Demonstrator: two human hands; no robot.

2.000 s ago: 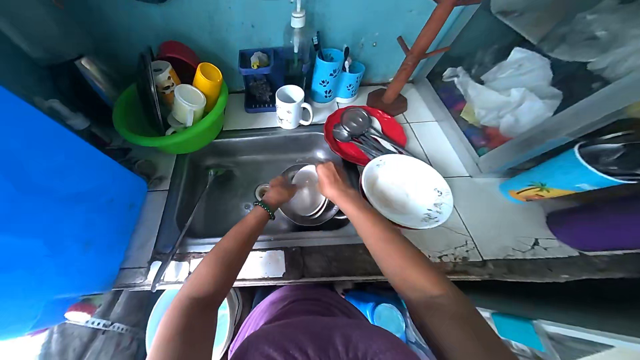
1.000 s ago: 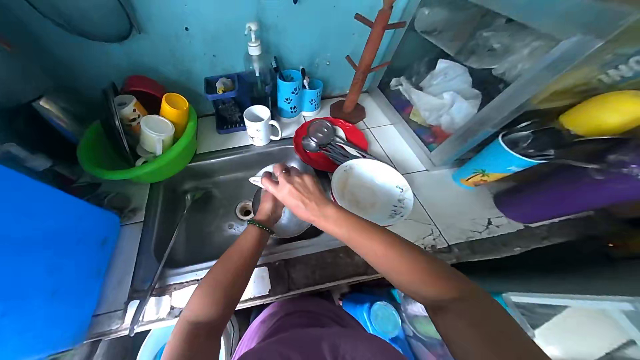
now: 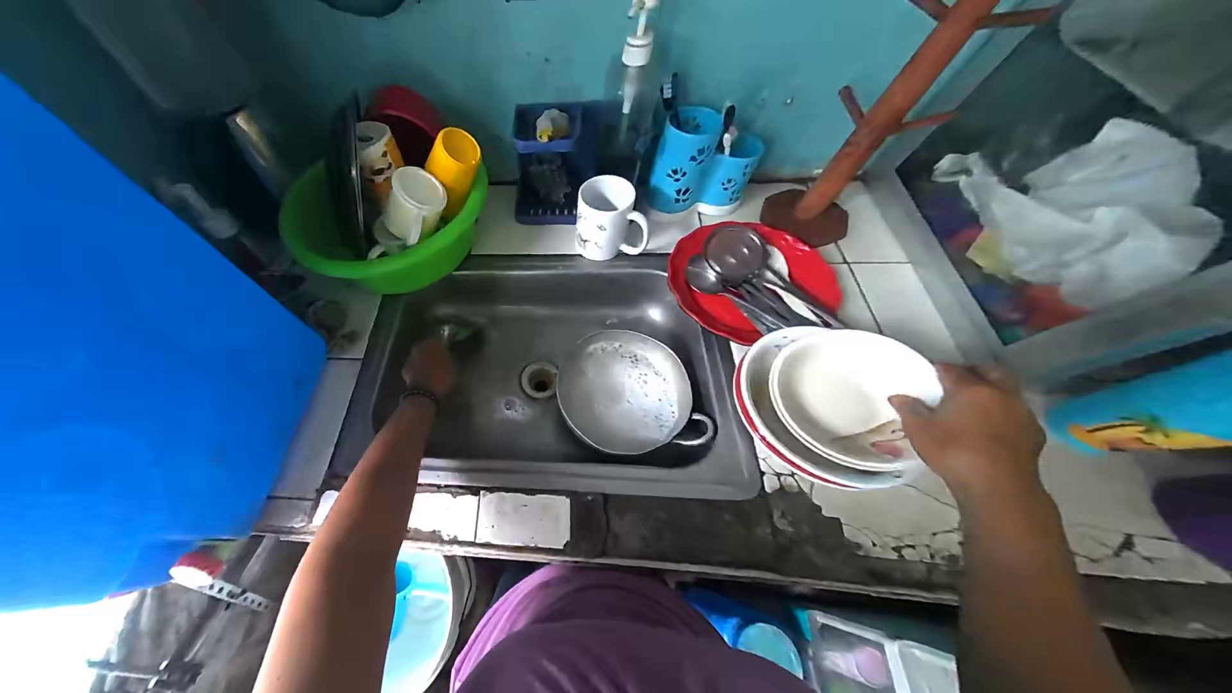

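My right hand (image 3: pixel 972 423) grips the rim of a white bowl (image 3: pixel 837 385), thumb inside, over a stack of wider dishes (image 3: pixel 760 395) on the tiled counter right of the sink. At the left side of the steel sink (image 3: pixel 520 308), my left hand (image 3: pixel 429 369) is low beside the faucet or hose end (image 3: pixel 454 333); its fingers are partly hidden, so its hold is unclear. A metal pan (image 3: pixel 624 393) with a loop handle lies in the basin, right of the drain (image 3: pixel 539 379), with suds or droplets inside.
A green basin (image 3: pixel 404 274) of cups stands back left. Behind the sink are a white mug (image 3: pixel 604 219), blue holders (image 3: pixel 683 159) and a soap caddy (image 3: pixel 549 144). A red plate (image 3: pixel 818 279) bears ladles and spoons. A wooden stand (image 3: pixel 808 217) rises back right.
My hands, together over the pan before, are now apart: the left at the basin's left side, the right at the dish stack. A smaller white bowl now sits on the stack.
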